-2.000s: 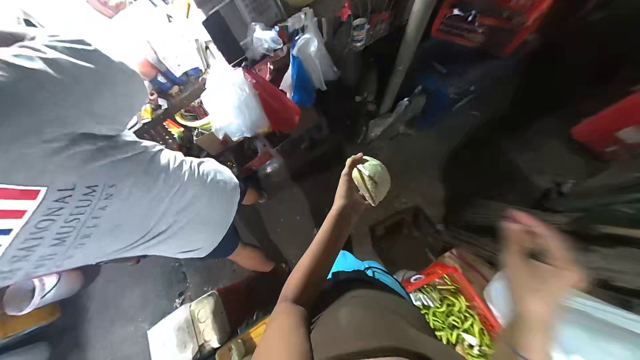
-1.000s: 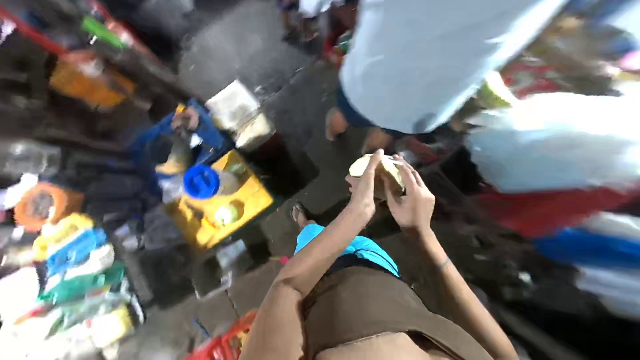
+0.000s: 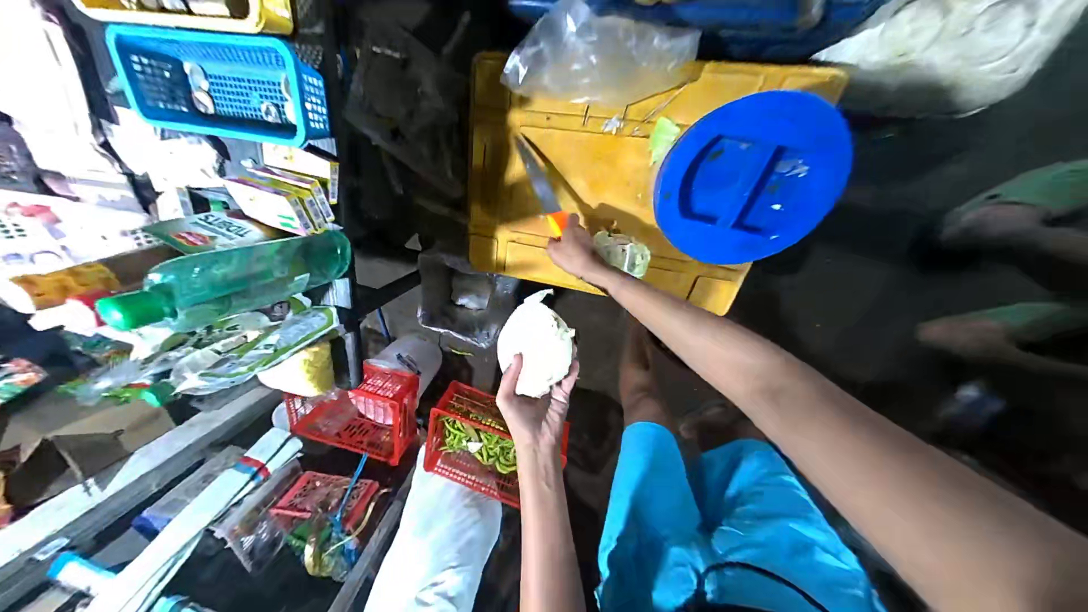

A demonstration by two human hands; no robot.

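A pale piece of cabbage (image 3: 535, 344) rests in my left hand (image 3: 537, 408), which grips it from below, short of the yellow table's near edge. My right hand (image 3: 576, 253) is closed round the orange handle of a kitchen knife (image 3: 538, 180). The blade lies over the yellow plastic table (image 3: 586, 157) and points away from me. Beside my right wrist sits a small clear container or cut vegetable piece (image 3: 623, 253); which one I cannot tell. A round blue lid (image 3: 755, 177) covers the table's right part, with a scrap of green leaf (image 3: 663, 138) at its edge.
A clear plastic bag (image 3: 599, 55) lies on the table's far edge. Red baskets, one with green chili peppers (image 3: 480, 446), stand below left. A green bottle (image 3: 246, 272) and a blue basket (image 3: 302, 93) are on the left stall. Another person's legs (image 3: 1003, 212) show at right.
My hands were together on the cabbage a second ago; now they are apart, and my right hand has reached out and taken hold of the knife. The view has turned strongly toward the yellow table.
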